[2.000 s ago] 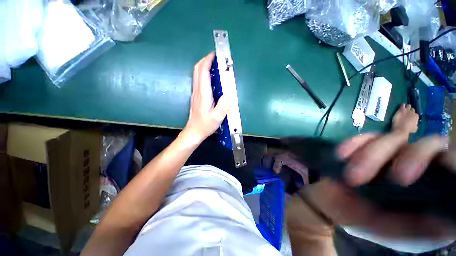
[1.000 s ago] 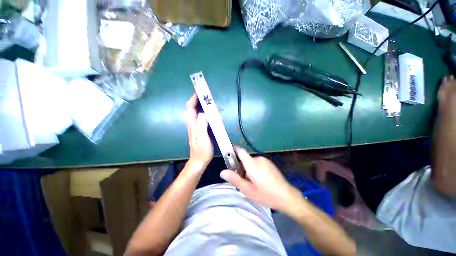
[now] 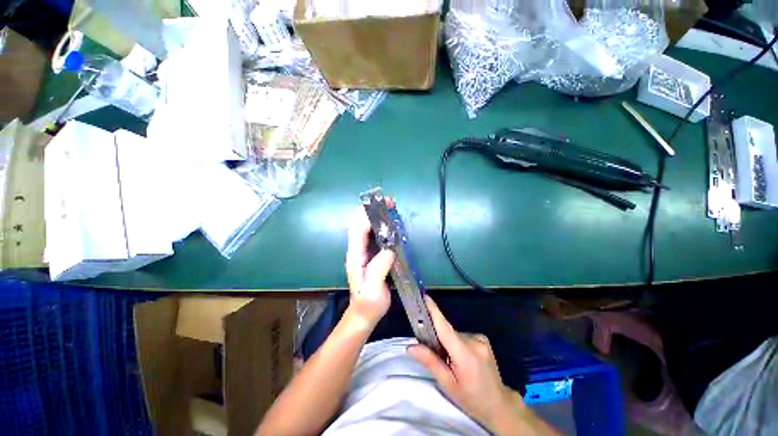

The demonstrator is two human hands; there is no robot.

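Observation:
A mortise lock body with a long narrow metal faceplate is held over the bench's front edge, tilted, its far end pointing up and slightly left. Blue film shows along its right side. My left hand grips its upper part from the left, thumb on the faceplate. My right hand grips its lower end from the right. The lower end is partly hidden by my right hand. A black electric screwdriver lies on the green bench to the right, its cord looping toward the front edge.
White cartons stand at left, with a plastic bottle behind. A brown box and bags of screws are at the back. Small white boxes and a spare faceplate lie right. A blue crate is below; a person's clothing shows lower right.
The screwdriver has left my right hand and lies on the bench. My right hand has joined my left on the lock. The lock has turned, showing its faceplate darker; the view has shifted left.

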